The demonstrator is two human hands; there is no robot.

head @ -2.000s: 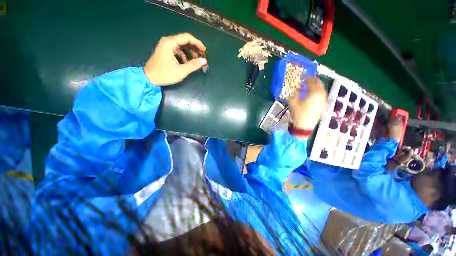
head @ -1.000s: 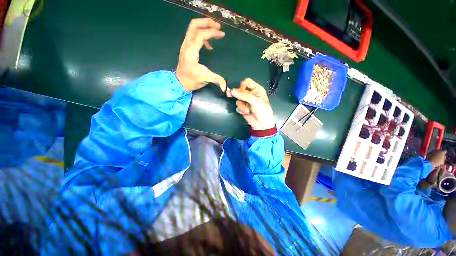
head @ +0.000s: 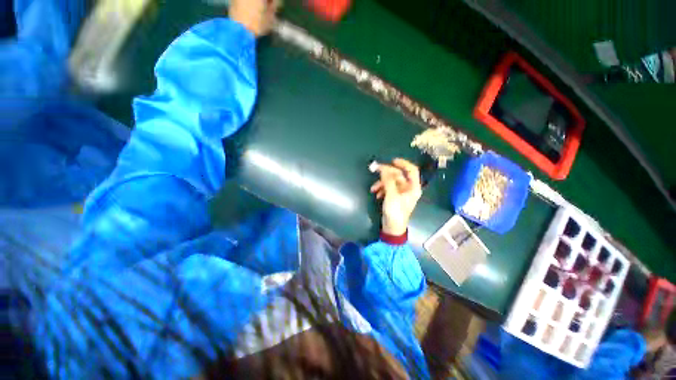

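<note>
A tiny pale and dark piece is pinched at the fingertips of my right hand, above the green bench mat. My left hand is at the top edge of the picture, blurred and partly cut off, by the worn rail; its fingers and anything in them cannot be made out. A blue bin with small beige-white parts stands right of my right hand. A grey square pad with a pale strip and a dark thin item lies below the bin.
A cream-white pile with dark parts lies by the rail. A red frame holding a black tablet is on the conveyor; part of another red thing shows at the top. A white compartment tray and another worker's blue sleeve are at right.
My hands have moved apart. My left hand has gone up to the top edge; my right hand keeps the tiny piece. The view has shifted, and the bench things sit lower in it.
</note>
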